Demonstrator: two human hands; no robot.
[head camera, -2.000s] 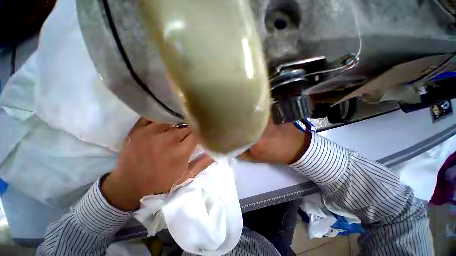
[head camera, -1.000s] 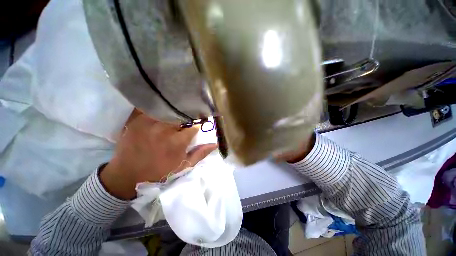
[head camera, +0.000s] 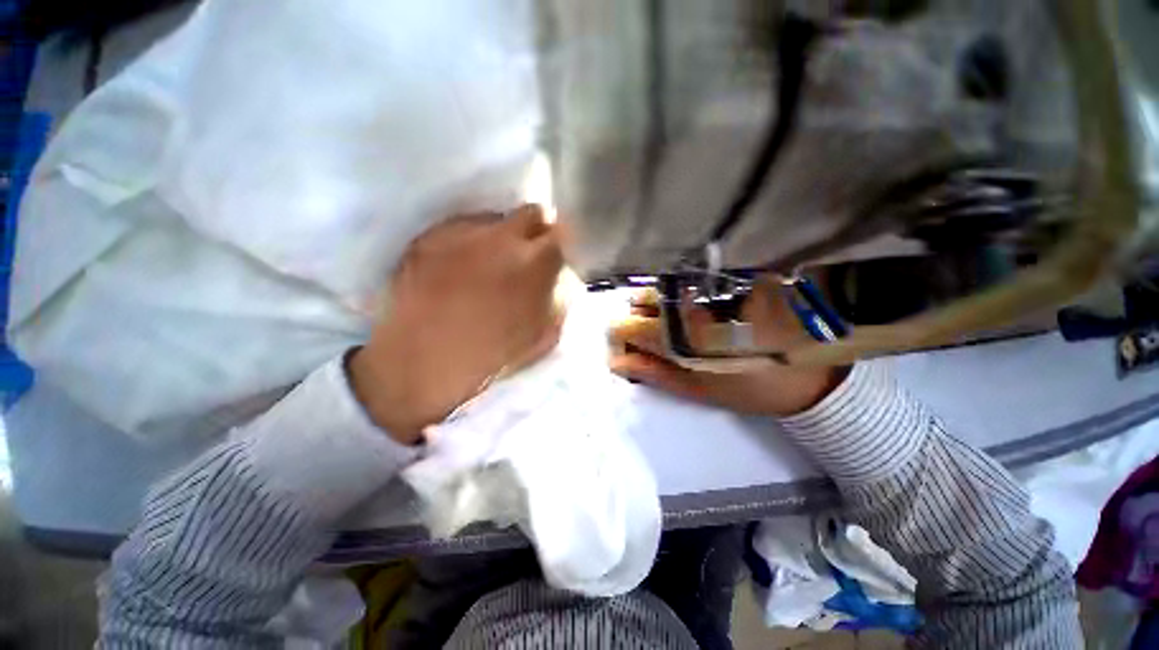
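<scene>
The white garment piece lies as a large soft heap left of the machine head. Its rounded white end hangs over the table's front edge. My left hand is bent over the cloth left of the needle, its fingers pressed on the cloth. The presser foot and needle area shows small metal parts, a little blurred. My right hand lies under and beside the cream guard, fingertips at the cloth's right edge; the guard and metal parts partly hide it, so its grip is unclear.
Blue-handled snips lie right of the needle. The pale table has a grey front edge. White cloth with a blue piece lies below it. Dark red cloth is at the far right. A blue strip runs along the left edge.
The view has shifted, so the guard no longer covers the needle area. My left hand has moved up and right and is more curled. The cloth's hanging end is narrower and sits further right.
</scene>
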